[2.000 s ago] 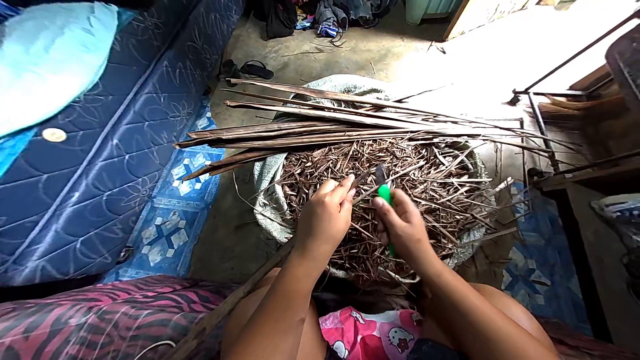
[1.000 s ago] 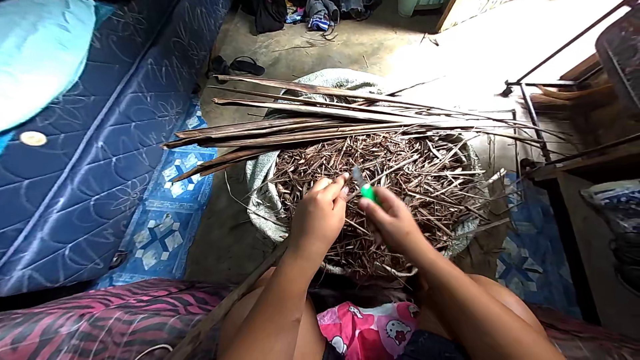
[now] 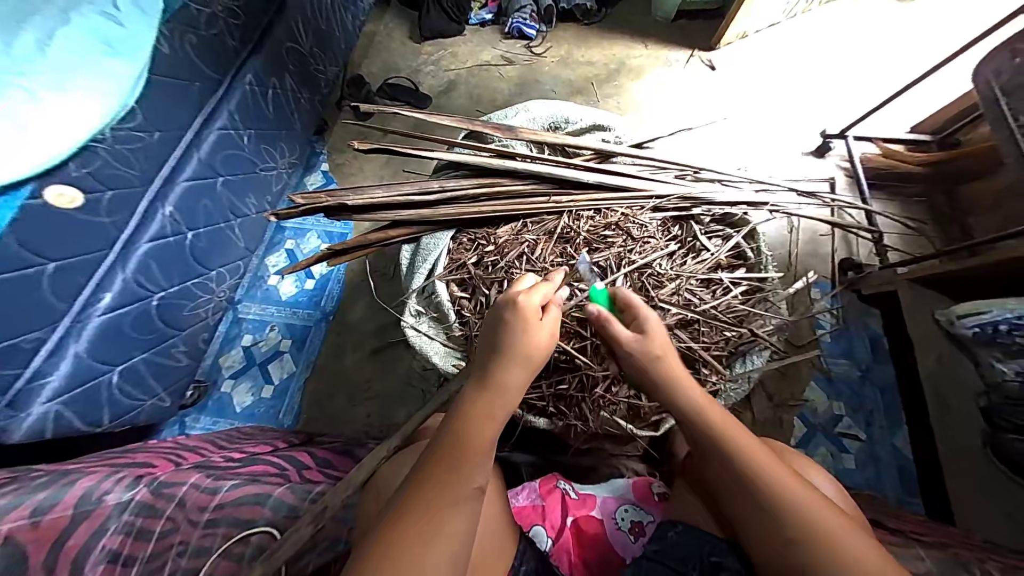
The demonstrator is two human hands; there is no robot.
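My left hand is closed around a dry brown stalk, whose long end runs back under my left forearm to the lower left. In my right hand is a knife with a green handle, its short blade pointing up and away, close to my left fingertips. Both hands are above a woven sack with a rolled-down rim, full of short cut pieces of dry stalk. Several long dry stalks lie across the sack's far side.
A blue mattress stands at the left, with blue patterned floor covering beside it. Sandals and bags are on the floor beyond the sack. A metal frame is at the right. Zebra-striped fabric lies at the lower left.
The knife blade has shifted slightly relative to my left fingertips, and stays close to them. Both hands remain over the sack. The long stalks across it have not plainly moved.
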